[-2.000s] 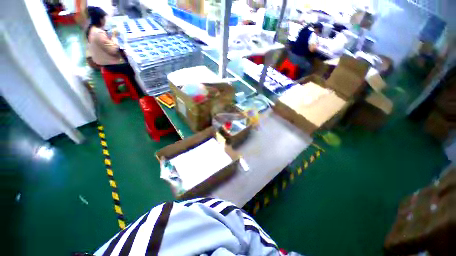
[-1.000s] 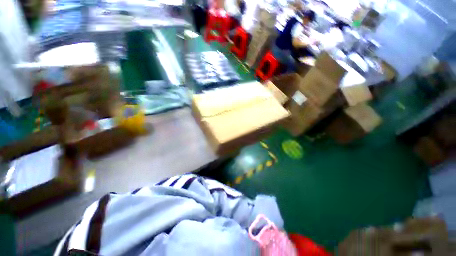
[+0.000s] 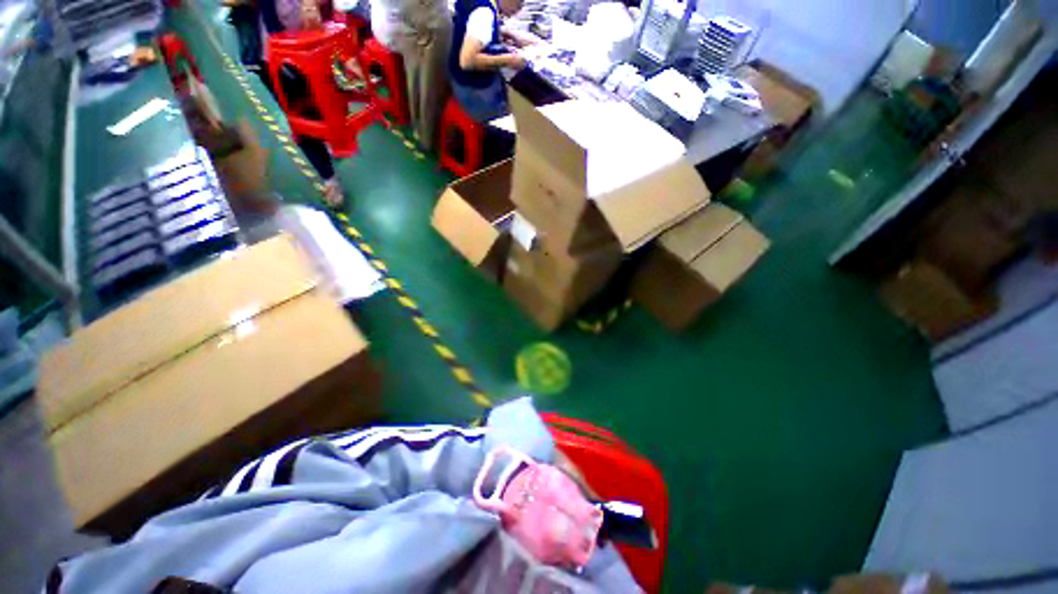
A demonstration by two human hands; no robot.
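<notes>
A rounded pink item (image 3: 543,513) with a light strap lies against the wearer's grey-blue striped sleeve at the bottom centre. A small dark, flat item with a white end (image 3: 628,524) is beside it on the right. What holds these two is hidden. A red plastic stool (image 3: 621,470) is right behind them. Neither my left hand nor my right hand can be made out; sleeves and clothing fill the bottom edge.
A large closed carton (image 3: 215,377) is at left beside a green conveyor (image 3: 145,128) carrying trays of parts. Open cartons (image 3: 557,250) stand on the green floor ahead. People sit and stand near red stools (image 3: 319,87) at the back. Grey panels (image 3: 986,499) are at right.
The view has swung right. The carton shows nearer and larger at left, the open cartons are more central, and the pink item, partly cut off before, now shows more fully with the dark item.
</notes>
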